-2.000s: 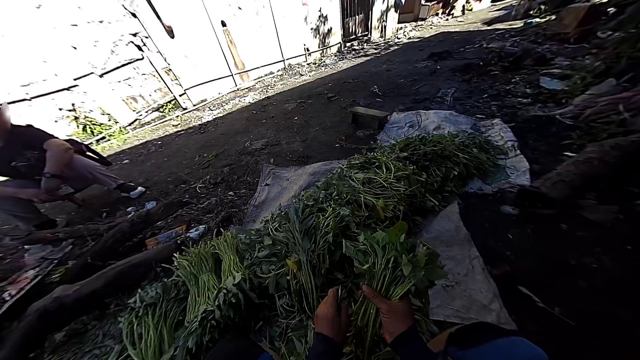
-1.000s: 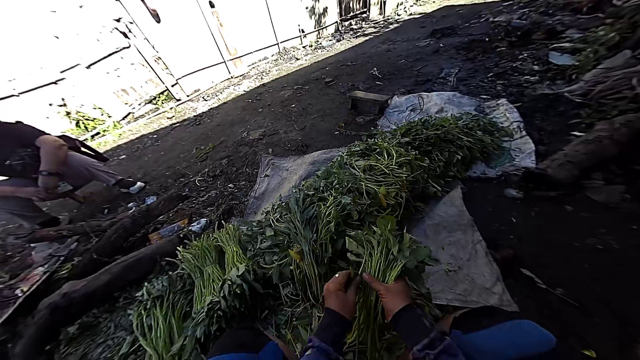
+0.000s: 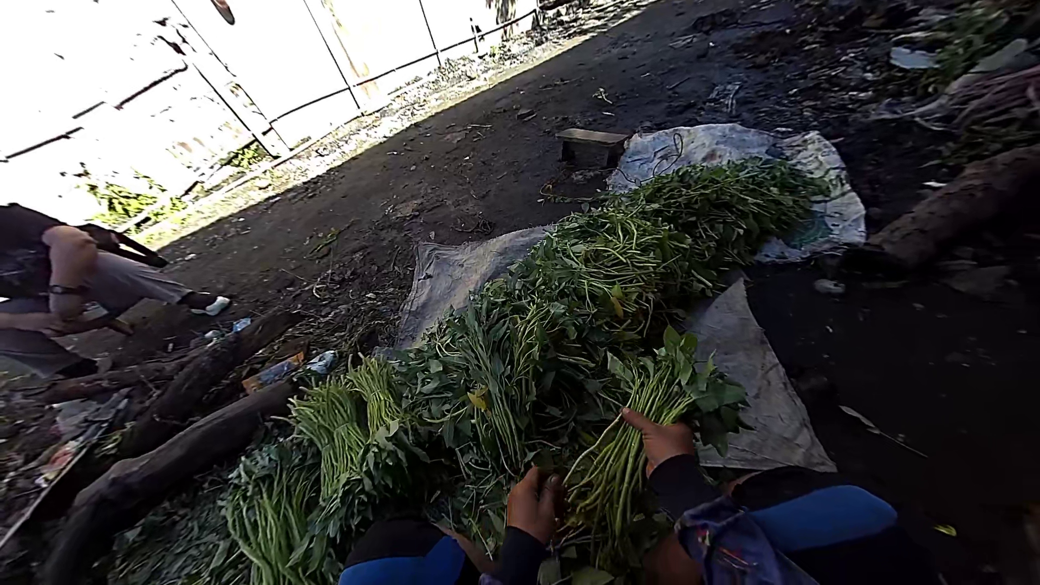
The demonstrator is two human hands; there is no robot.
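My right hand (image 3: 668, 441) grips a bunch of leafy green stems (image 3: 621, 455), its leaves pointing up and right and its stem ends hanging down between my knees. My left hand (image 3: 534, 504) is just left of the stem ends, fingers curled; whether it holds a stem cannot be told. A long heap of leafy greens (image 3: 569, 301) lies in front of me on grey sacking (image 3: 756, 382) and a pale sheet (image 3: 841, 187). Bunches with their stems aligned (image 3: 345, 422) lie at the heap's near left end.
Thick logs (image 3: 175, 447) lie at the left, and another log (image 3: 967, 203) lies at the right. Beyond the heap stands a small wooden stool (image 3: 593, 142). A seated person (image 3: 77, 284) is at the far left. Litter lies on the dark soil, before a bright wall (image 3: 268, 57).
My hands have moved apart; one second ago they were close together at the bunch. The bunch now leans to the right in my right hand.
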